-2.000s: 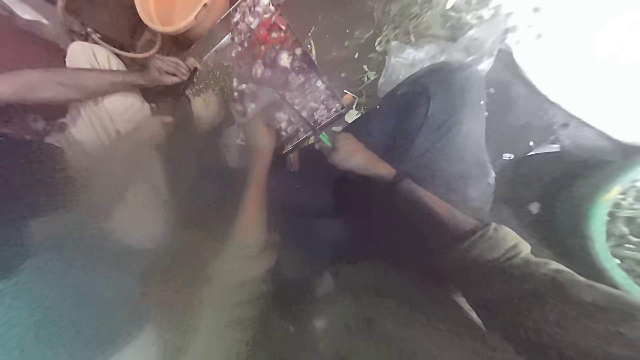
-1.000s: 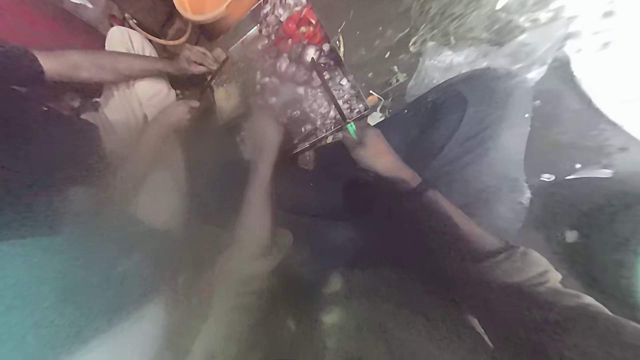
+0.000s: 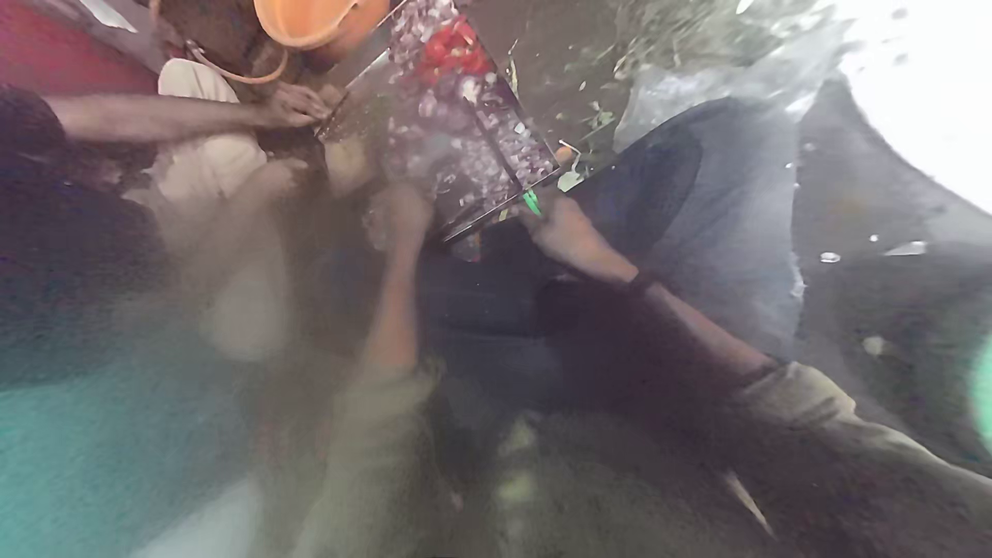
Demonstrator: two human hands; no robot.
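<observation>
My right hand (image 3: 570,232) is closed around the green handle of a knife (image 3: 496,147), whose dark blade lies over a rectangular tray (image 3: 496,208). Chopped purple-white pieces, which look like onion (image 3: 442,147), cover much of the tray, with red pieces (image 3: 456,50) heaped toward its far end. My left hand (image 3: 401,217) is beside the tray's near left corner. It is blurred, and whether it holds anything cannot be made out.
Another person's hand (image 3: 298,105) rests at the tray's left edge. An orange bucket (image 3: 322,19) stands beyond it. Plant scraps (image 3: 601,116) and a clear plastic sheet (image 3: 674,93) lie on the ground at the upper right, next to my bent knee.
The knife in my right hand stays over the tray, its blade angled differently than two seconds ago. The view has shifted somewhat.
</observation>
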